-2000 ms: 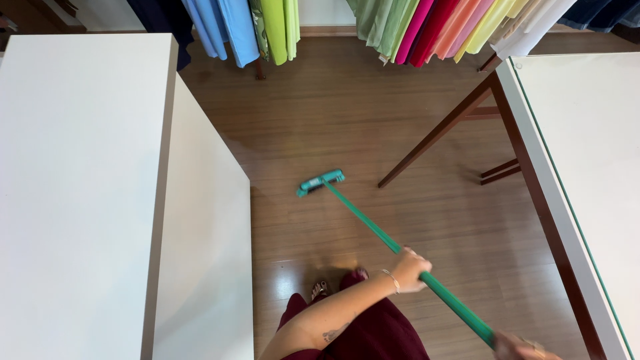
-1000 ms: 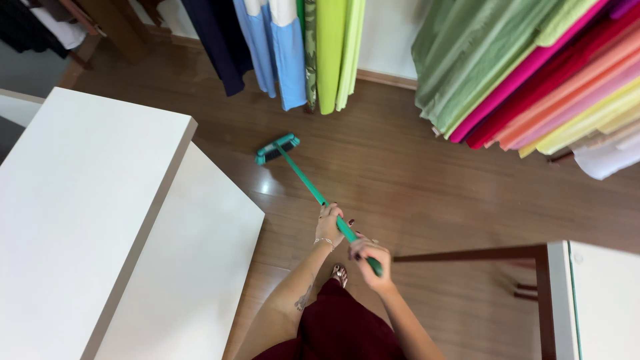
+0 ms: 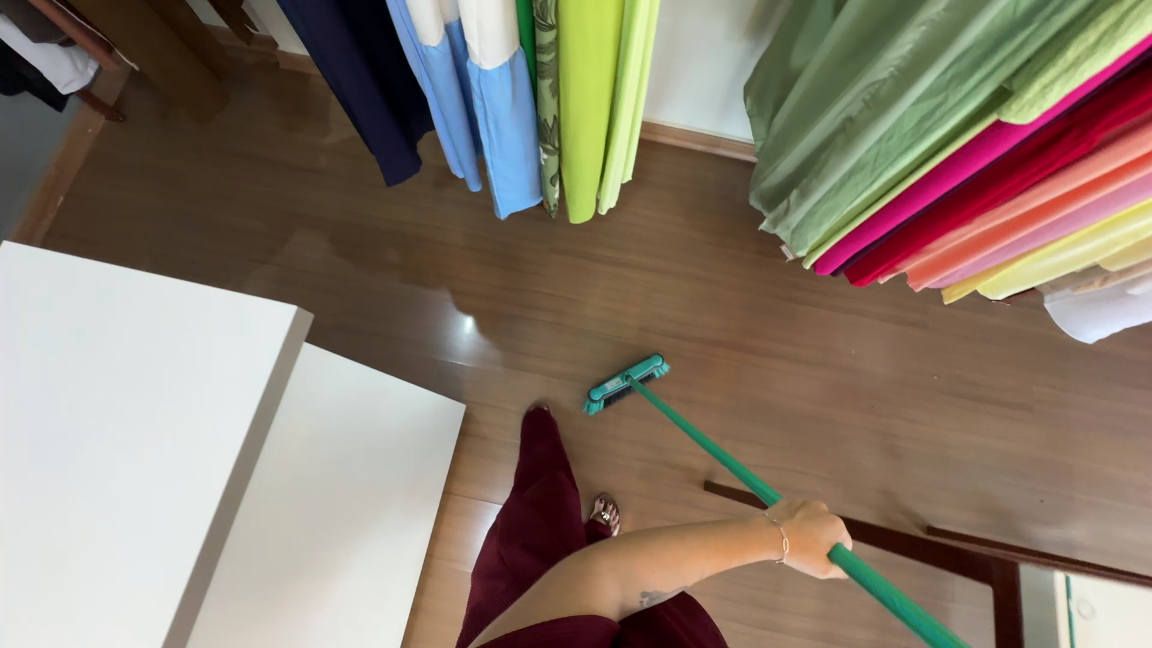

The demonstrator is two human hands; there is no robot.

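A green broom handle [image 3: 706, 443] runs from the lower right to a teal push broom head [image 3: 627, 382] with dark and teal bristles, which lies on the wood floor near the middle of the view. My left hand [image 3: 810, 540], with a thin bracelet at the wrist, is closed around the handle. The handle's upper end passes out of the frame at the lower right. My right hand is out of view.
White stepped furniture [image 3: 355, 504] stands at left. Hanging clothes [image 3: 594, 108] line the wall ahead, with more [image 3: 954, 153] at upper right. A brown table frame [image 3: 927, 549] and white tabletop [image 3: 1111, 612] are at lower right. My sandaled foot [image 3: 606, 515] is near the broom.
The broom head was ahead near the hanging blue clothes and is now closer to my feet. My right hand, seen on the handle before, has left the view. My left arm now reaches right.
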